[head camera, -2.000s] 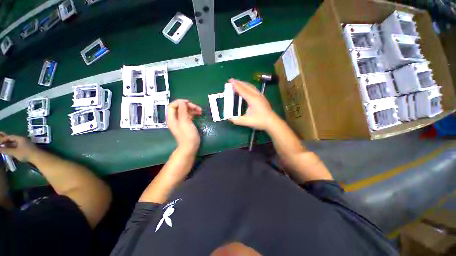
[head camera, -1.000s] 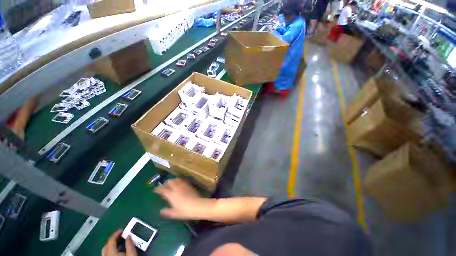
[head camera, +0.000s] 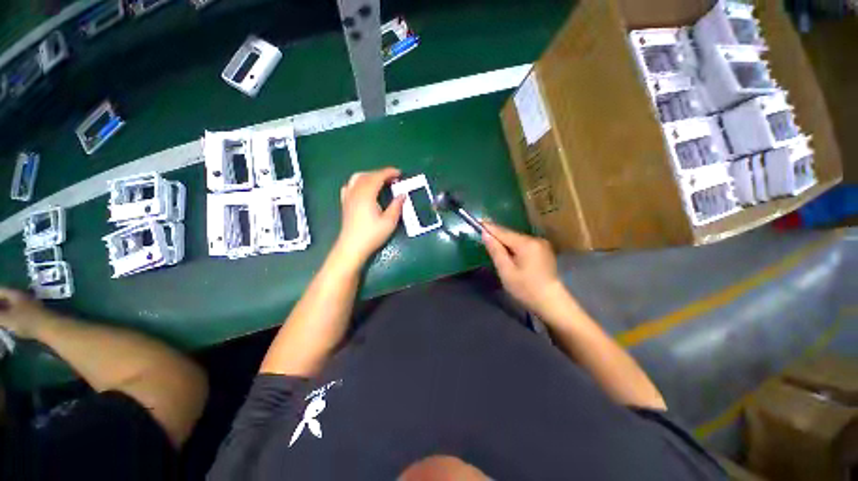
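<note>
A white front housing lies on the green bench, its window showing dark. My left hand grips its upper left edge between thumb and fingers. My right hand is shut on the slim handle of the mallet. The mallet's head is blurred and is at or just above the housing's right edge; I cannot tell if they touch.
Stacked housings stand left of my hands, with smaller piles further left. An open carton of housings is on the right. A metal post rises from the pale rail. Another person's arm is at lower left.
The view swung right to the carton and aisle, then came back to the bench. My right hand left the housing and took hold of the mallet. My left hand now holds the housing.
</note>
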